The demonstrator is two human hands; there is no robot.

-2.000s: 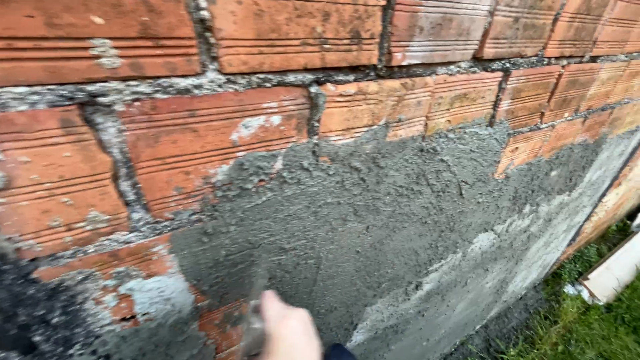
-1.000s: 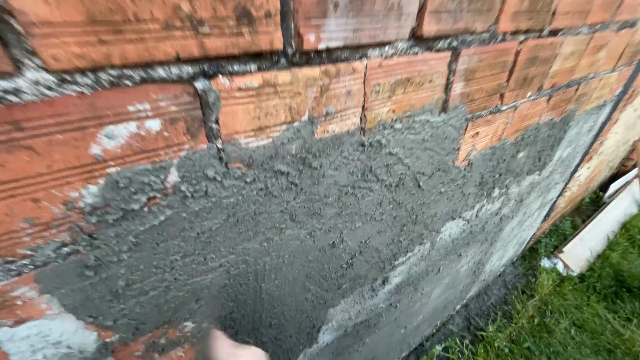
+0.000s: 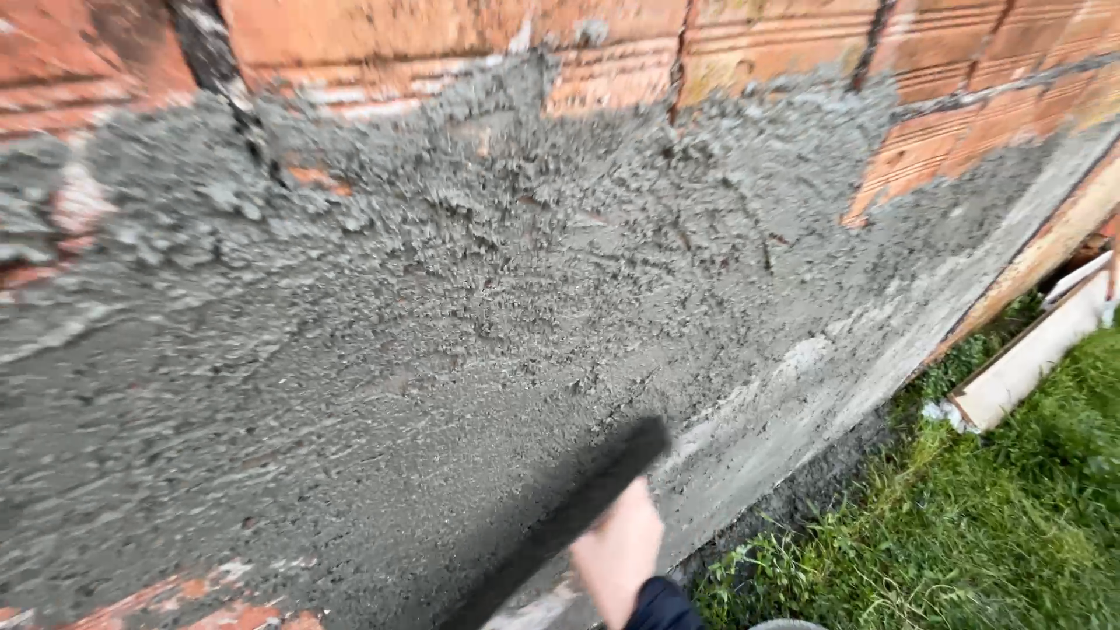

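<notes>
Low in the view, my right hand [image 3: 619, 547] is closed around a long dark plastering tool [image 3: 560, 525], a float or trowel; its handle is hidden. The tool slants from lower left to upper right, blurred, at the lower part of the wet grey mortar [image 3: 490, 332]. I cannot tell whether it touches the mortar. This rough coat covers much of the hollow clay brick wall [image 3: 455, 31], with bare orange brick above it and at the lower left. My left hand is out of view.
Grass [image 3: 989, 542] runs along the wall's foot at the right. A pale board [image 3: 1028, 350] lies there near the wall. The curved rim of a container [image 3: 787, 625] shows at the bottom edge. A smoother, lighter mortar strip [image 3: 787, 420] follows the lower wall.
The view has shifted along and closer to the wall. My right hand and the tool's dark length now show more fully; one second ago only part of the hand was visible at the bottom.
</notes>
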